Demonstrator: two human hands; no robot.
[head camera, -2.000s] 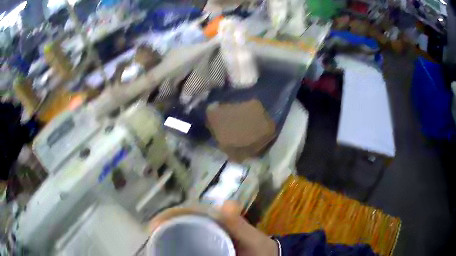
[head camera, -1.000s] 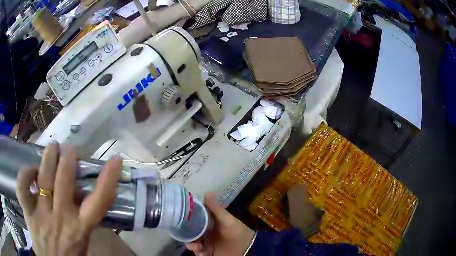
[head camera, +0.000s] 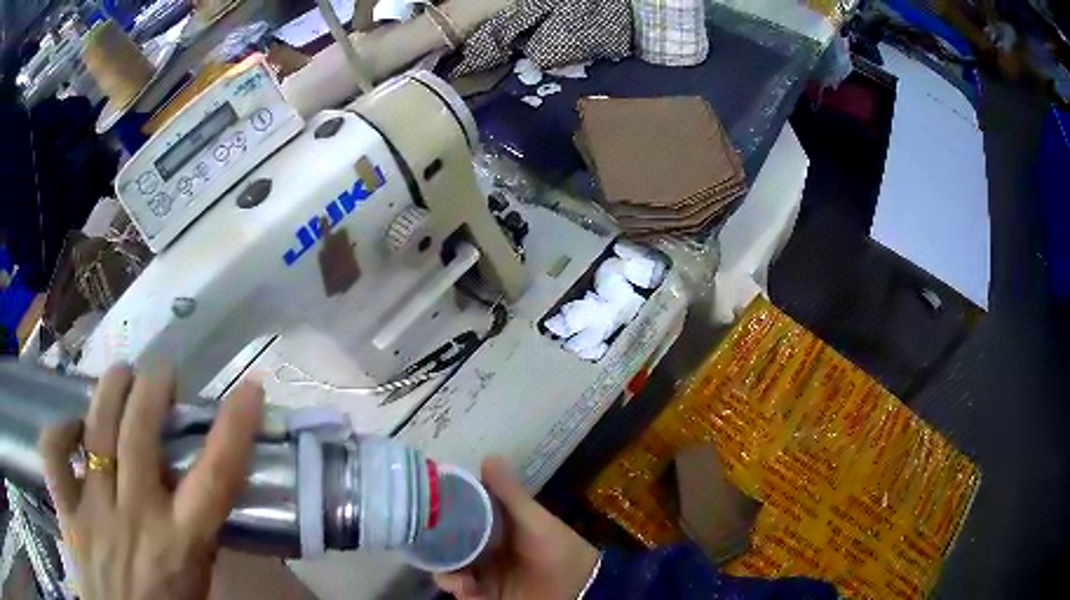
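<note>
My left hand (head camera: 147, 492), with a ring on one finger, is closed around a shiny steel vacuum flask (head camera: 264, 498). The flask lies tilted nearly level, its pale neck and red-edged mouth pointing right. My right hand (head camera: 528, 539) holds a cup (head camera: 466, 527) with a pale grey inside. The cup's opening is right at the flask's mouth; whether they touch, and any liquid, I cannot tell. Part of the right hand is hidden behind the cup.
A white JUKI sewing machine (head camera: 293, 252) stands behind the flask. Small white pieces (head camera: 604, 302) lie in a table recess. Stacked brown pocket pieces (head camera: 663, 152) sit on the dark table. A loose brown piece (head camera: 712, 504) lies on orange sacking (head camera: 821, 434) at the lower right.
The flask, absent from the oldest frame, came in with my left hand by one second ago. Since then its mouth has shifted slightly left and the view has moved a little.
</note>
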